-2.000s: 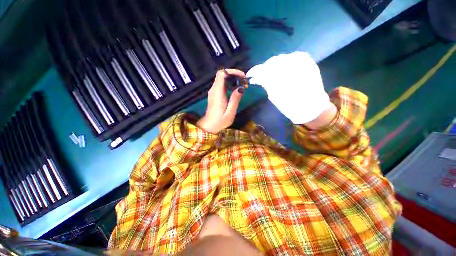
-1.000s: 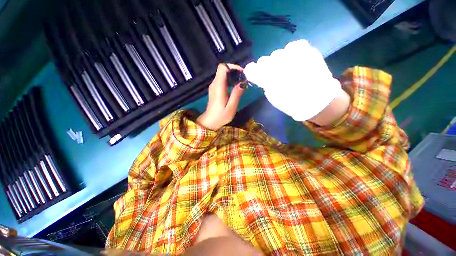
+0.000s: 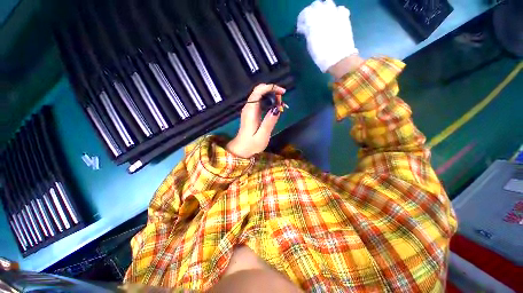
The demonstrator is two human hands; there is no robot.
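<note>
My bare left hand point(image 3: 256, 121) is closed around the black round end of a tubular unit point(image 3: 268, 102), in front of my chest near the bench edge. A thin dark lead shows at the held end. The rest of the unit is hidden. My right hand point(image 3: 328, 33) wears a bright white glove, overexposed, and is over the bench top right of the foam tray. Its fingers are not clear, and I cannot tell whether it holds anything. The loose thin black pieces seen earlier there are hidden behind the glove.
A large black foam tray point(image 3: 232, 82) holds silver tubes in slots. A second such tray point(image 3: 80, 213) lies at left. Small pale pieces point(image 3: 90, 161) lie between them. A narrow black parts tray point(image 3: 421, 14) is at top right. A grey case point(image 3: 487, 200) stands at lower right.
My gloved right hand has left the held end and moved up and away over the bench, where the thin black pieces were. My left hand stays nearly in place, still gripping the unit.
</note>
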